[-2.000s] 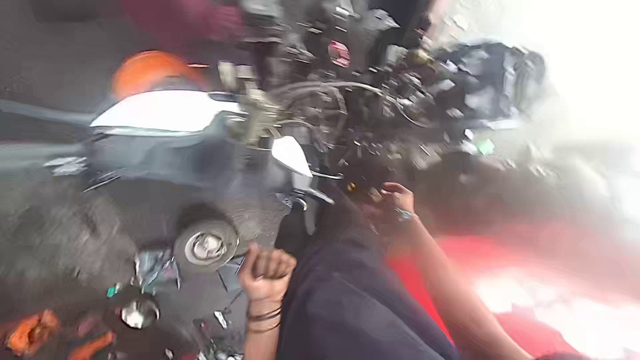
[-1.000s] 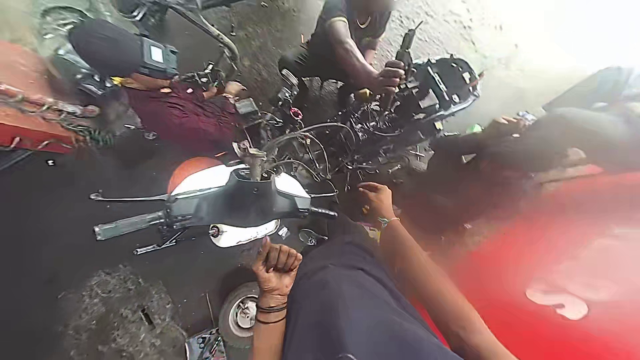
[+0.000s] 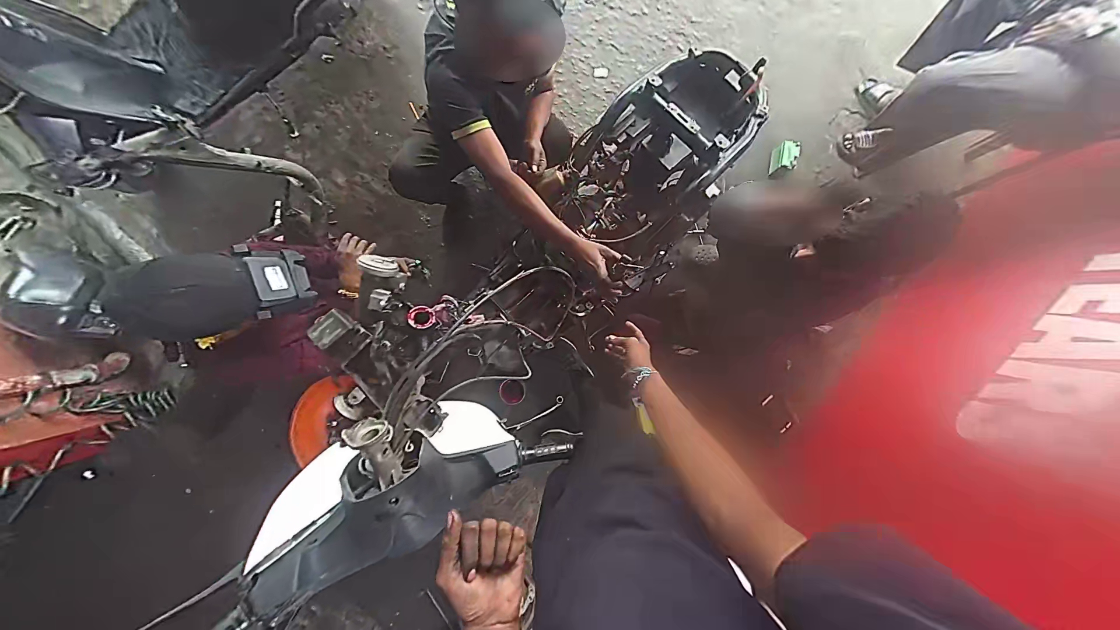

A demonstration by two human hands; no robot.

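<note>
My left hand [image 3: 483, 564] is raised palm up with its fingers curled in and nothing visible in it, just below the scooter's dark plastic handlebar cover [image 3: 394, 525]. Further up and right, my right hand [image 3: 630, 346] reaches out with fingers apart and holds nothing, a beaded bracelet at its wrist. Close beyond its fingertips, a person's hand [image 3: 599, 262] touches the stripped scooter frame [image 3: 604, 206] with its bare wiring. Between my hands lie the black handlebar grip [image 3: 547, 451] and a white body panel [image 3: 472, 429]. Loose cables [image 3: 490, 297] run up to the frame.
A person in a dark shirt [image 3: 490, 96] crouches beyond the frame, and one in a dark cap [image 3: 179, 296] is at left. Another person [image 3: 822, 236], blurred, is at right beside a large red surface [image 3: 945, 420]. An orange part [image 3: 317, 420] sits behind the white panel.
The crouching person's hand has moved down along the stripped frame; a second ago it was higher, beside a dark upright part. My right hand's fingers have spread. The view has shifted.
</note>
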